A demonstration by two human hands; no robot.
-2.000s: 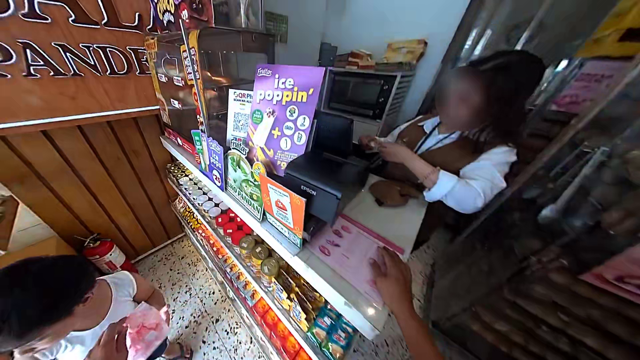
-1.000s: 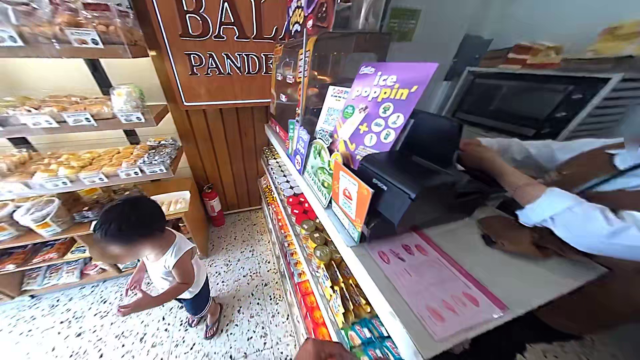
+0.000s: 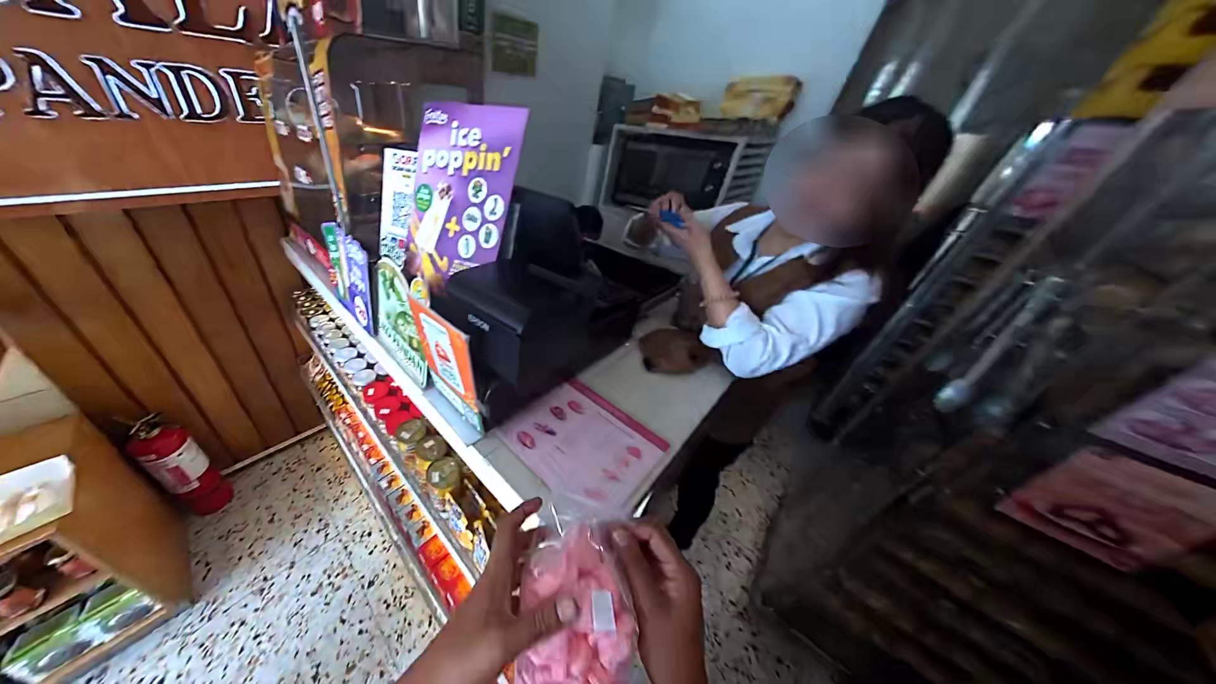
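At the bottom middle of the head view, my left hand [image 3: 508,603] grips the left side of a clear plastic bag of pink pieces [image 3: 575,608], its thumb across the front. My right hand [image 3: 660,589] pinches the bag's upper right side. A small white label is stuck on the bag. Just beyond it, a pink printed sheet [image 3: 579,442] lies on the counter [image 3: 622,375]. Behind the counter a person [image 3: 779,304] in a white shirt and brown vest holds a small blue item [image 3: 672,218] in their fingers.
A black Epson printer [image 3: 518,328] and upright signs, one a purple poster [image 3: 470,180], stand on the counter. Snacks and jars [image 3: 442,475] fill the shelves below its front. A fire extinguisher [image 3: 179,465] stands by the wood wall; blurred racks [image 3: 950,285] are at right.
Both my hands now hold the bag, which neither earlier frame shows in them. The child at the left is out of view. The view has swung back right since one second ago.
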